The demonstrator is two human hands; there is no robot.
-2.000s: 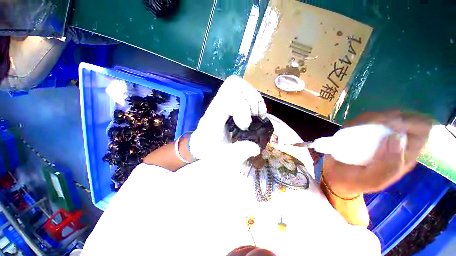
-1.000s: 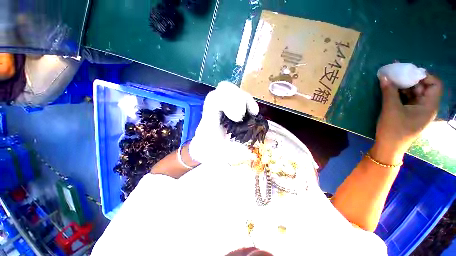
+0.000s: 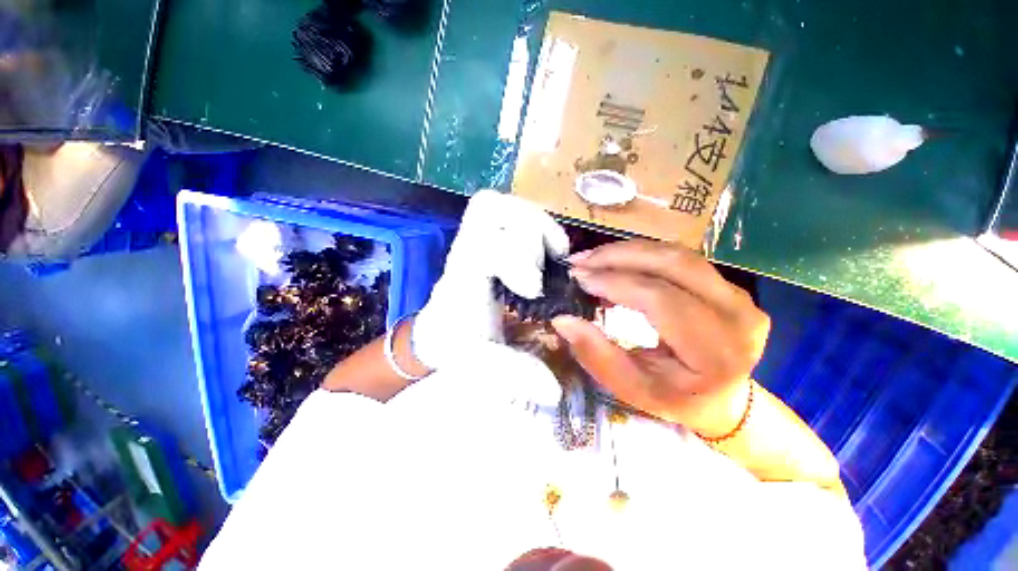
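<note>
My left hand [image 3: 474, 292], in a white glove, holds a dark ruffled cluster [image 3: 545, 303] above my lap. My bare right hand [image 3: 675, 335] reaches in from the right, with its fingertips and thumb at the cluster's right side, pinching it; its fingers partly cover the cluster. The white glue bottle [image 3: 865, 144] lies on its side on the green bench, nozzle towards the right, away from both hands.
The green bench [image 3: 781, 223] carries a handwritten cardboard sheet [image 3: 659, 84], a white spoon [image 3: 606, 187] and ribbed black balls [image 3: 332, 45]. A blue crate [image 3: 209, 335] of dark clusters stands left; another blue crate [image 3: 882, 435] stands right. A person's sleeve [image 3: 84, 195] shows at upper left.
The glue bottle has gone from my right hand to the bench. My right hand has moved back left to the cluster. My left hand still holds the cluster.
</note>
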